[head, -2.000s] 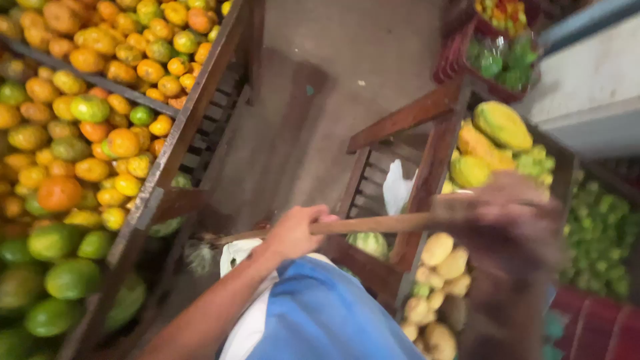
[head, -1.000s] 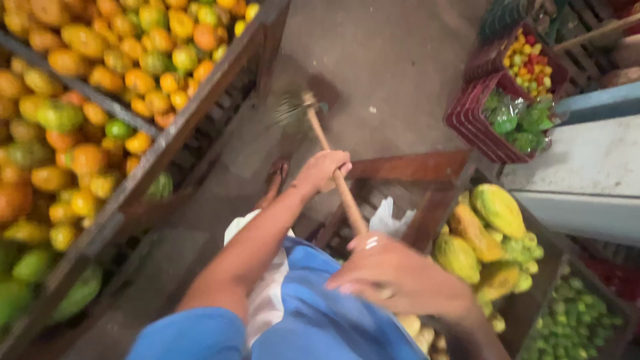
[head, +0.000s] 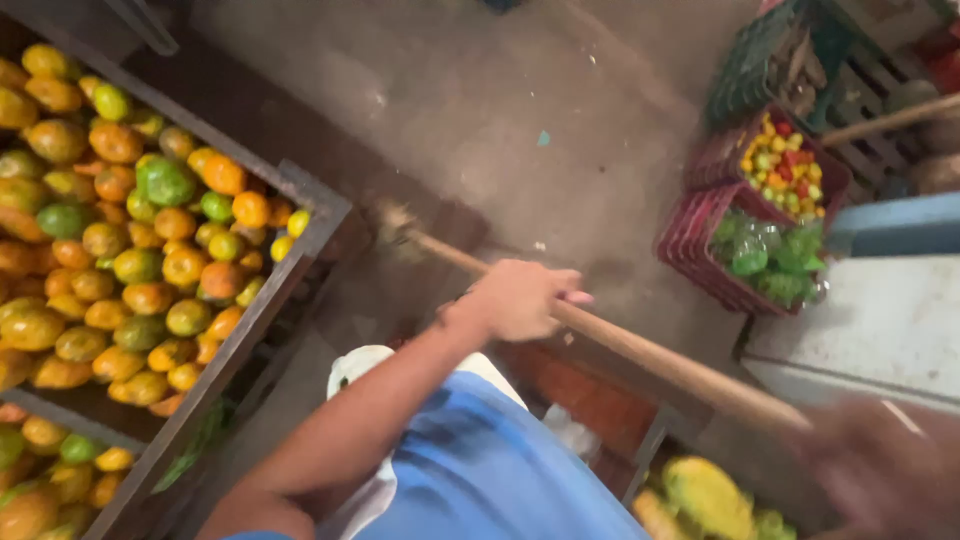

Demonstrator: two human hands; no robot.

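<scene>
A long wooden broom handle (head: 667, 360) slants from the lower right up to the left across the middle of the view. My left hand (head: 521, 300) is closed around its middle. At the lower right my right hand (head: 885, 465), strongly blurred, grips the upper end of the handle. The broom's bristle head (head: 397, 221), also blurred, is low over the floor beside the corner of the wooden fruit stand; whether it touches the floor I cannot tell. Small scraps and a greenish fragment (head: 544, 138) lie on the concrete floor (head: 465, 97).
A wooden stand (head: 330, 206) full of orange and green citrus fills the left. Red plastic crates (head: 697, 247) with small peppers and bagged greens stand at the right, near a white surface (head: 877, 330). Yellow papayas (head: 705, 499) lie at the lower right.
The broom head has moved left towards the fruit stand's corner, and my right hand has moved out to the right with the handle's end. The view has shifted.
</scene>
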